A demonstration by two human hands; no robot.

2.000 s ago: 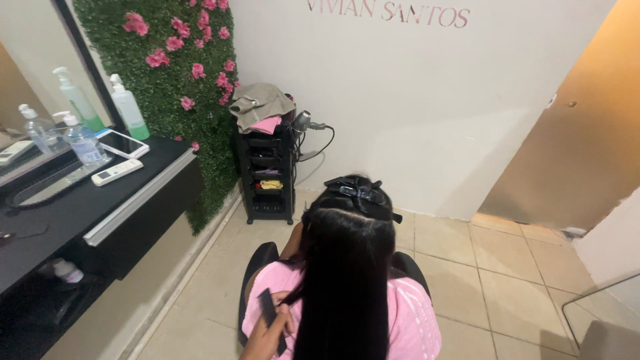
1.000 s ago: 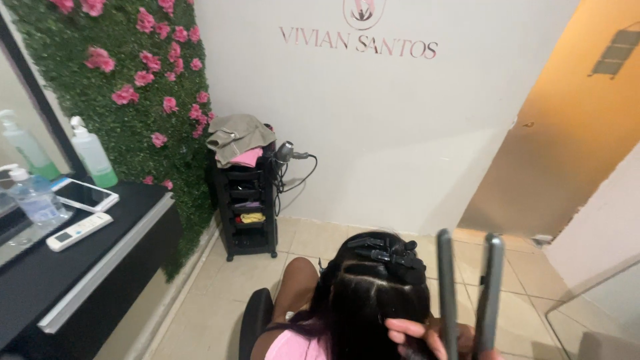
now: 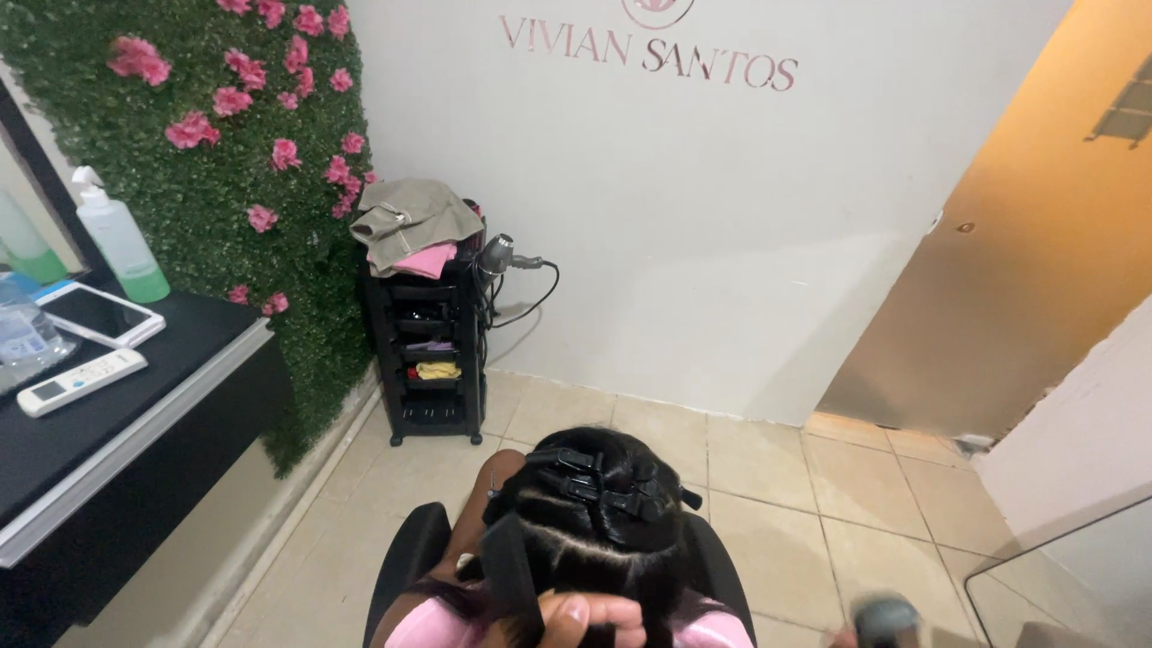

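A seated person's dark hair [image 3: 612, 576] is parted in sections, the upper part held by black hair clips [image 3: 580, 477]. At the bottom centre, my left hand [image 3: 576, 621] is closed around a black comb [image 3: 511, 571], held upright against the back of the head; its fingers are also at the hair, though how much they grip cannot be told. Only a small part of my right hand [image 3: 843, 639] shows at the lower edge, right of the chair. It holds a hair straightener [image 3: 886, 621], of which a blurred dark grey end is visible.
The person sits in a black chair [image 3: 409, 562]. A black trolley [image 3: 432, 360] with cloths and a hair dryer [image 3: 498, 255] stands by the wall. On the left counter [image 3: 207, 333] are a pump bottle [image 3: 121, 238], a white remote [image 3: 81, 382] and a white phone or tablet [image 3: 99, 313].
The straightener, upright with its two arms apart beside the head one second ago, has moved down and right to the frame's lower edge. The comb, hidden one second ago, shows again in my left hand.
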